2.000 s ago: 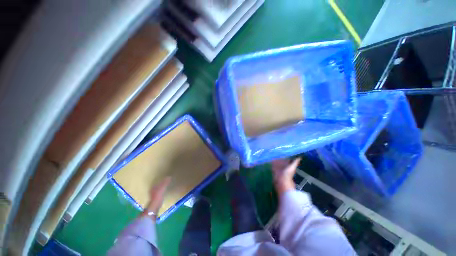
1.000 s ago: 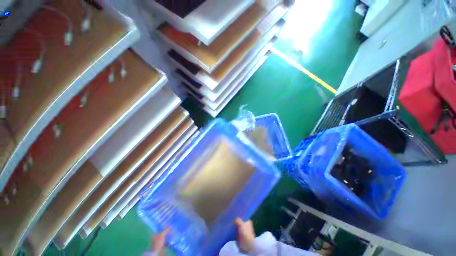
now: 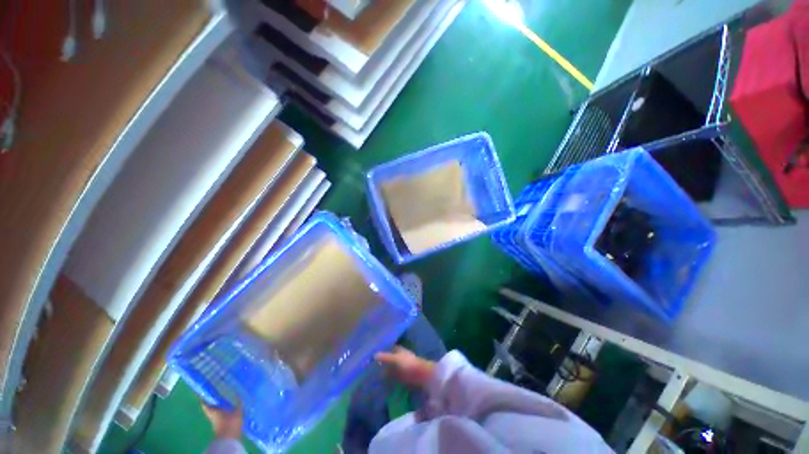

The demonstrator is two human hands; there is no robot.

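A large blue crate [image 3: 386,310] is tilted in front of me, with a flat brown cardboard sheet [image 3: 315,306] on its bottom. My left hand [image 3: 223,418] holds its near left rim; the fingers are partly hidden by the crate. My right hand [image 3: 408,365] is at its near right rim, fingertips against the edge. A second blue crate [image 3: 504,182] stands on the floor just beyond, with brown cardboard [image 3: 426,199] inside. What lies under the held crate is hidden.
Shelves with brown boards and pale edges [image 3: 204,230] run along the left. At the right stand stacked blue crates [image 3: 568,222], the top one holding black parts, a black wire stand [image 3: 726,124] and a red box [image 3: 772,97]. A cream frame [image 3: 621,346] is at the lower right.
The large crate has moved from the upper middle to the lower left, over the spot of the cardboard-topped crate. The crate standing beyond it is now uncovered. Both hands have come to its near rim.
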